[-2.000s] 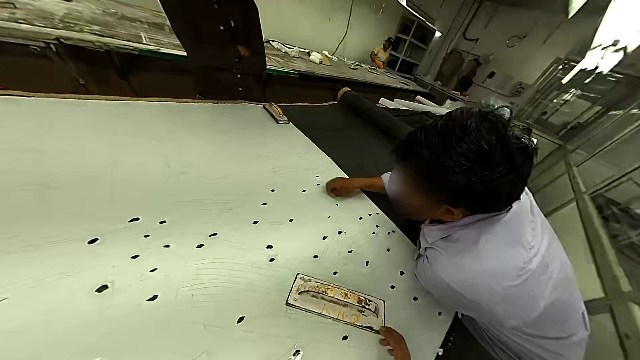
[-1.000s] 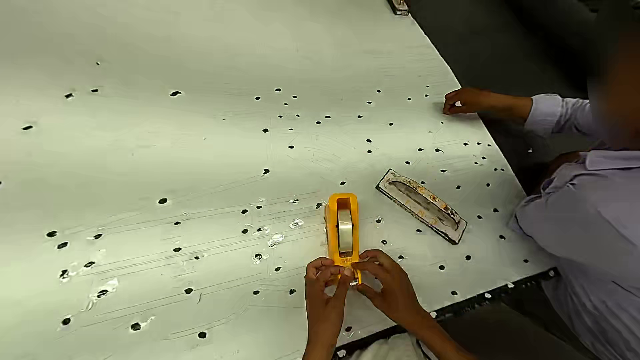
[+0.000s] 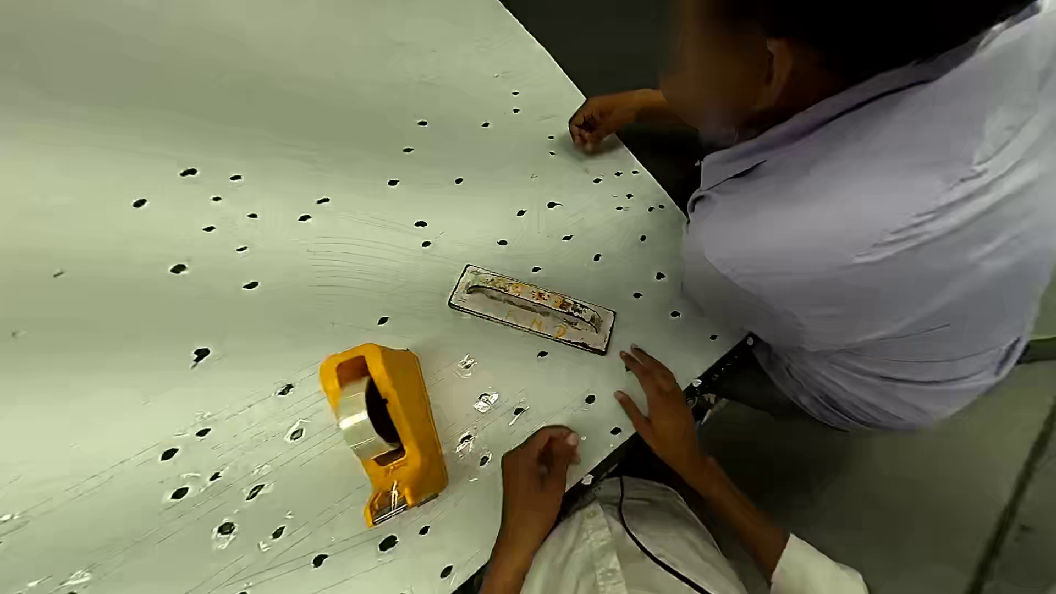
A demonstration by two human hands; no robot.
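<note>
A pale sheet (image 3: 363, 280) with many dark holes covers the work table. My left hand (image 3: 540, 474) hovers at or rests on the sheet near its front edge, thumb and index finger close together; whether a small piece sits between them cannot be told. My right hand (image 3: 660, 408) is spread, with nothing in it, close to the lower right corner of a worn handled block (image 3: 532, 307). Left of my left hand stands a yellow tape dispenser (image 3: 421, 429) with a roll of clear tape (image 3: 360, 421). Bits of clear tape (image 3: 487, 402) lie over or beside some holes.
A co-worker (image 3: 866, 214) in a light shirt leans in at the right, one hand (image 3: 606, 120) at the sheet's far right edge. A dark perforated strip (image 3: 718, 371) runs along the table's near edge. Grey floor (image 3: 891, 495) shows at the lower right.
My hands, at the dispenser's front end a second ago, are now apart from it, to its right. The dispenser now stands farther left of the handled block. The view has shifted.
</note>
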